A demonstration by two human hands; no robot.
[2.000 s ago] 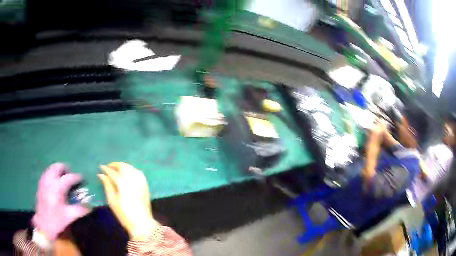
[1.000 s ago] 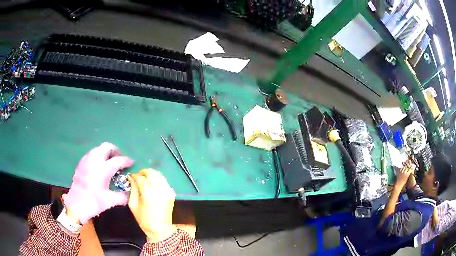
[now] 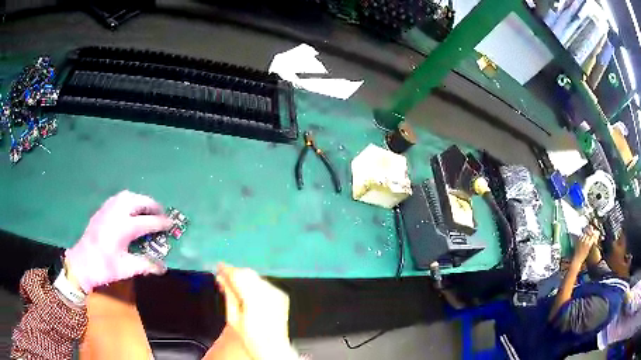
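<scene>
My left hand (image 3: 116,242), in a pink-white glove, holds a small circuit board (image 3: 158,242) between thumb and fingers, just above the front of the green bench. The board shows silver, dark and red parts and is partly hidden by the fingers. My right hand (image 3: 256,306) looks yellow-orange and is blurred, apart from the board, in front of the bench edge to its right. Its fingers are bunched, and I cannot tell whether they hold anything. No tweezers can be made out.
Circuit boards (image 3: 31,102) are heaped at far left beside a black slotted rack (image 3: 176,95). Open cutters (image 3: 316,162), a white-yellow block (image 3: 380,176), a brown cylinder (image 3: 401,138) and a soldering station (image 3: 443,221) stand rightward. A person (image 3: 580,302) sits at right.
My right hand has left the board and moved right and down, off the bench edge. The tweezers that lay mid-bench are no longer visible there. My left hand still holds the board.
</scene>
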